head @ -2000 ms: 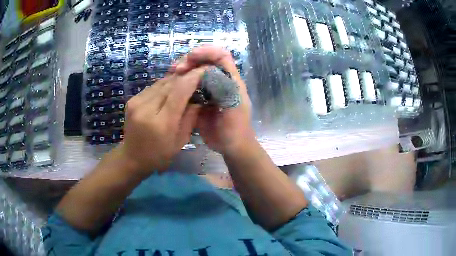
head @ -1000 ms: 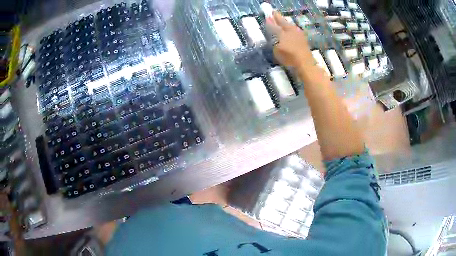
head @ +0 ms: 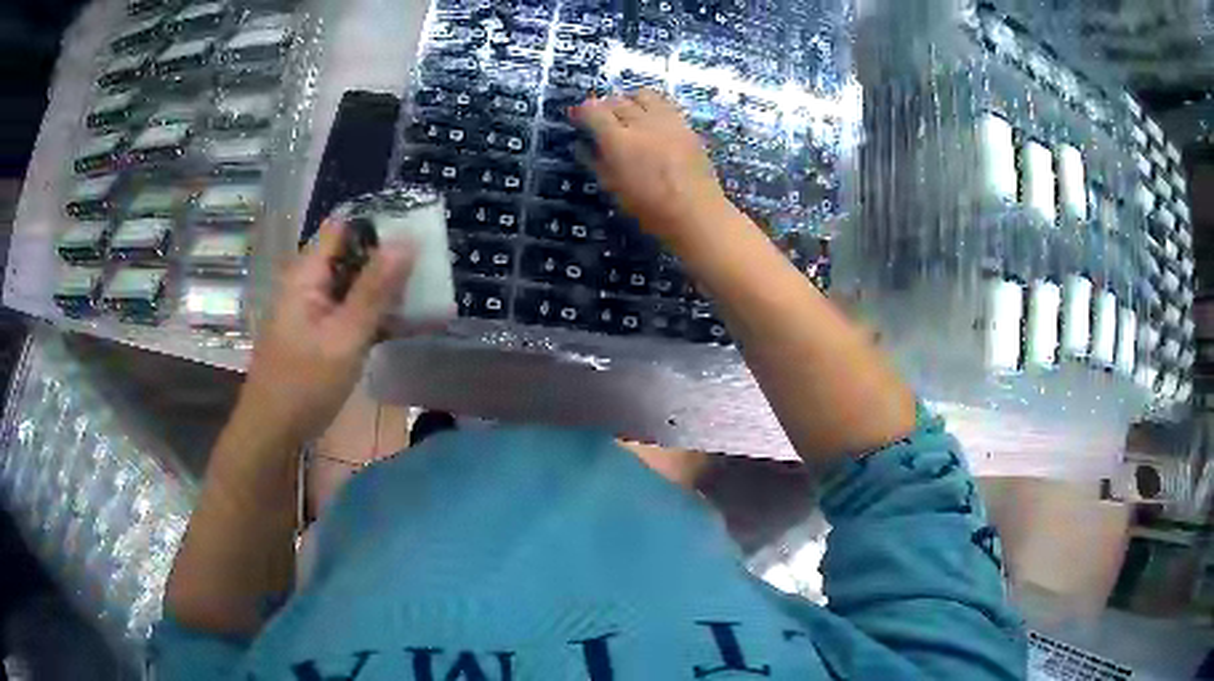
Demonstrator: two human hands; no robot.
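My left hand (head: pixel 333 299) holds a white unit body (head: pixel 427 264) with a dark and metallic end, over the lower left edge of the centre blister tray. The centre blister tray (head: pixel 573 273) holds dense rows of black parts with small pale marks. My right hand (head: pixel 652 157) is over the middle of this tray, fingertips down at the black parts. Whether a part is between its fingers cannot be seen.
A left blister tray (head: pixel 163 200) holds columns of white units. A black phone (head: pixel 357 153) lies between the trays. Right blister trays (head: pixel 919 253) hold white bodies in spaced rows; a far-right tray (head: pixel 1161 226) has packed units. A lower blister tray (head: pixel 93 466) sits below the bench edge.
My right hand has moved left from the right trays to the centre tray. My left hand has come into view with a white unit. The grey mesh-like piece seen earlier is not visible.
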